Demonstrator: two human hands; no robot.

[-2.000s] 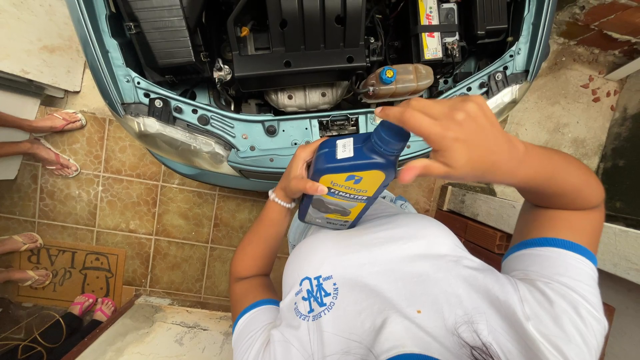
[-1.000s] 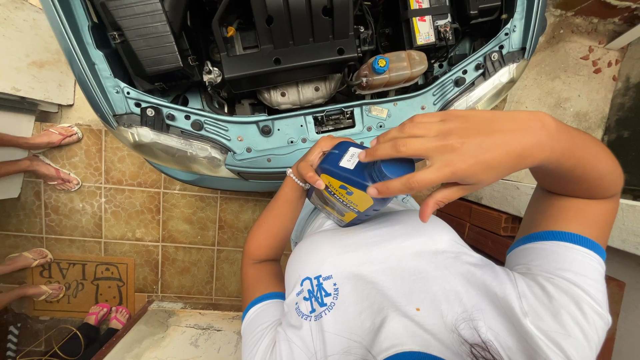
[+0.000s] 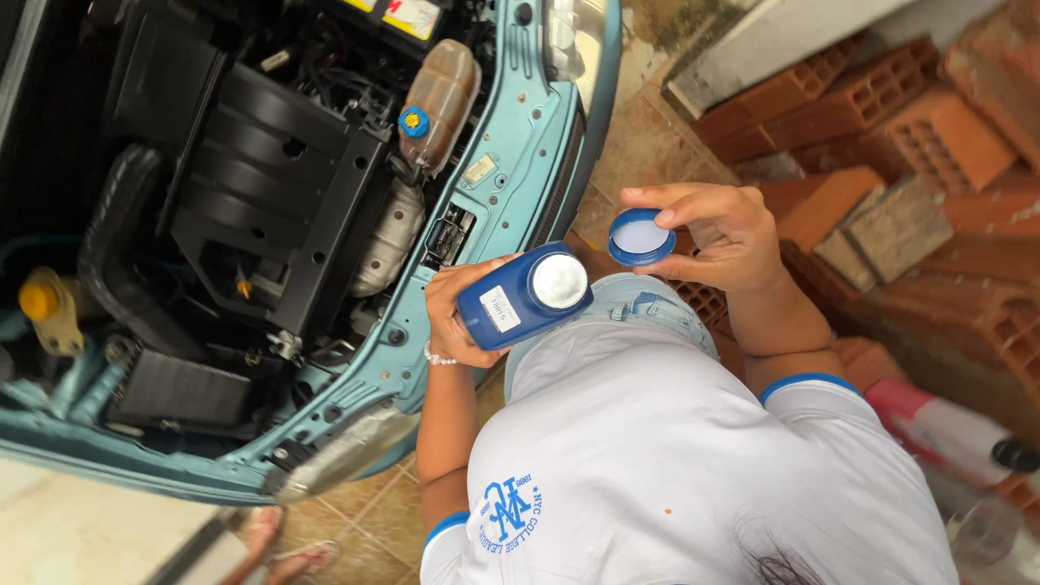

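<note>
My left hand (image 3: pixel 455 313) grips a blue plastic motor oil bottle (image 3: pixel 520 296) by its side, at the front edge of the engine bay. A silver foil seal (image 3: pixel 559 280) covers the bottle's mouth, and a white label with writing is on its shoulder. Right of the bottle, my right hand (image 3: pixel 719 236) pinches a blue screw cap (image 3: pixel 642 237) between thumb and fingers, its pale inner side facing the camera. Cap and bottle are apart. Left of the bottle lie the black engine cover (image 3: pixel 276 187) and a coolant reservoir (image 3: pixel 439 101) with a blue cap.
The car's light-blue front crossmember (image 3: pixel 512 179) runs beside the bottle. A battery (image 3: pixel 398 16) sits at the top, and a yellow cap (image 3: pixel 39 301) at the left. Hollow clay bricks (image 3: pixel 894 89) are stacked at the right. Another person's sandalled feet (image 3: pixel 301 561) stand at lower left.
The blue cap has come off the bottle into my right hand, which has moved away from it; the foil seal now shows. The view has turned strongly toward the bricks.
</note>
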